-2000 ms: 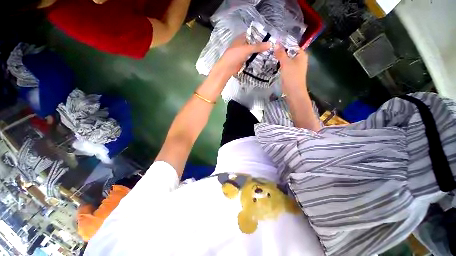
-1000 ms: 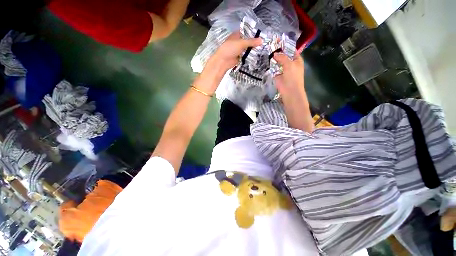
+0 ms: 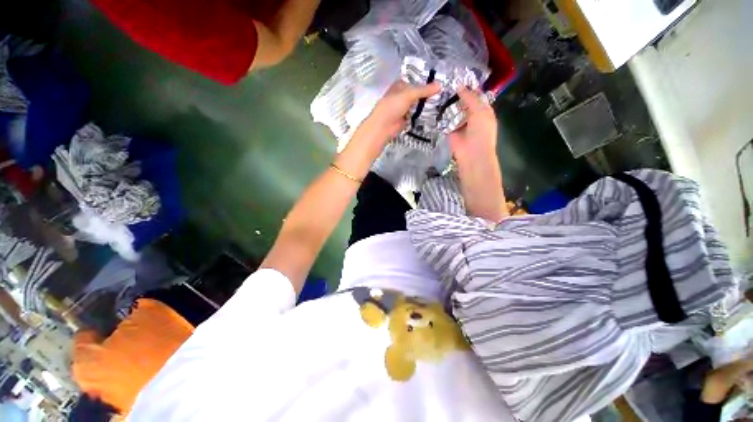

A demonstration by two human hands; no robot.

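My left hand (image 3: 395, 114), with a thin bracelet at the wrist, pinches a gathered striped garment piece (image 3: 419, 72) with narrow black trim. My right hand (image 3: 474, 124) grips the same piece on its right side, close to the left fingertips. The piece is bunched over a heap of pale, see-through and striped cloth (image 3: 351, 86). A larger striped garment (image 3: 553, 288) with a wide black band hangs over my right arm and side. It hides my upper right arm.
A red bin (image 3: 499, 58) is behind the heap. A person in a red top (image 3: 186, 37) is at upper left, one in orange (image 3: 132, 350) at lower left. A striped bundle (image 3: 107, 177) lies by a blue bin (image 3: 161, 185). A white table (image 3: 632, 29) is upper right.
The view has shifted, showing more of the white table at upper right. My hands still hold the striped piece; the fingers and folds have moved slightly. Another person's arm shows at lower right.
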